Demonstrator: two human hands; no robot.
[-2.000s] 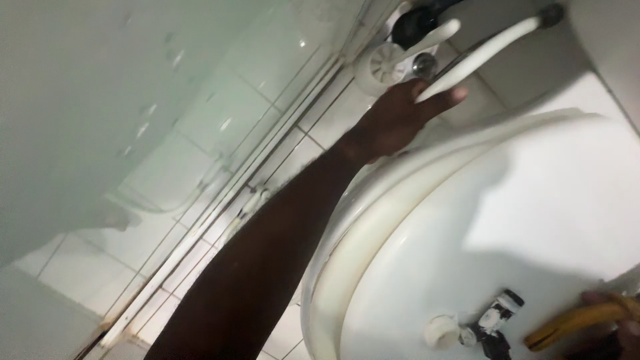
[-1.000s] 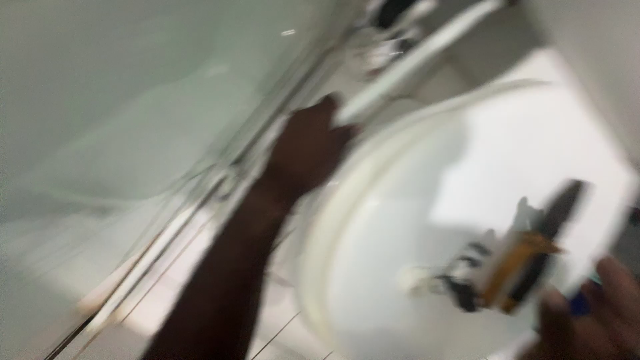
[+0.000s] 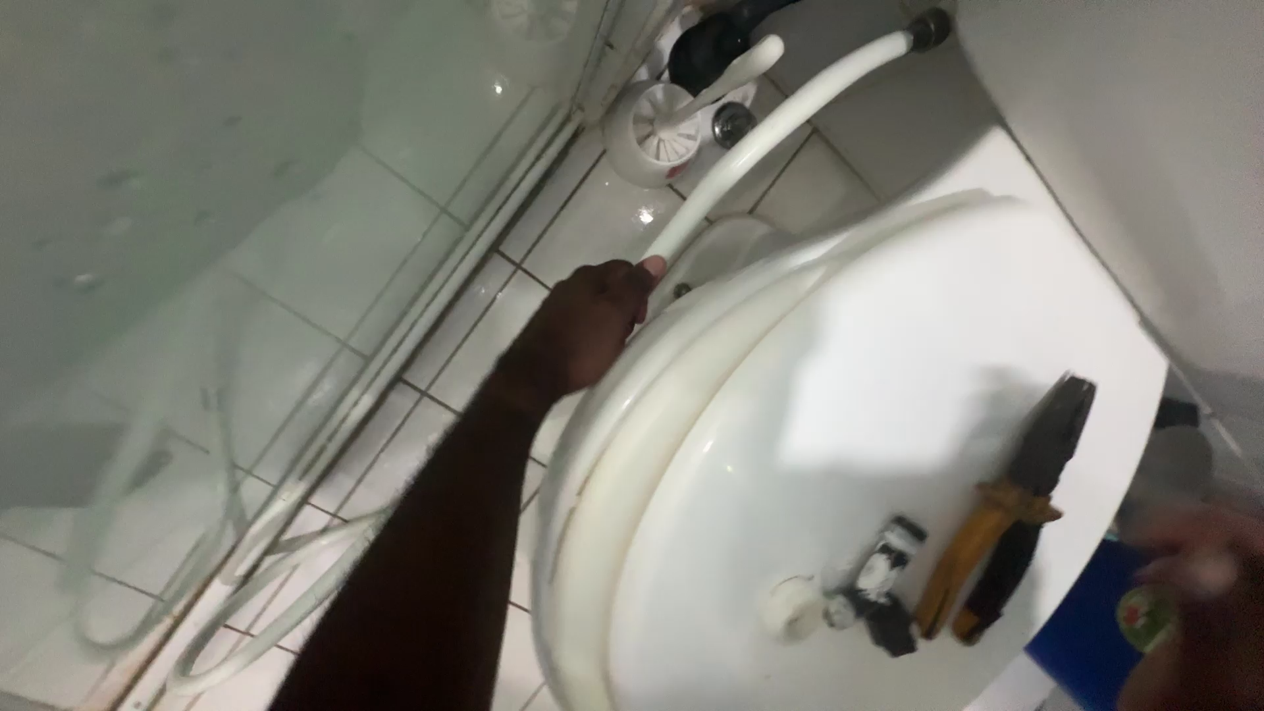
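A white flexible hose runs from a dark end fitting at the upper right down to my left hand, whose fingers are closed around it. The closed toilet lid fills the lower right. On it lie combination pliers with orange and black handles, a small metal and dark plastic fitting and a white round cap. My right hand, blurred, is past the lid's right edge, near a blue object; whether it holds anything is unclear.
A toilet brush in a white holder stands on the tiled floor behind the toilet, beside a dark object. A glass panel with a bottom rail runs along the left. A loop of pale hose lies near the rail.
The pliers, at my right hand two seconds ago, now lie on the lid. My right hand has moved off past the lid's right edge. My left hand still grips the hose.
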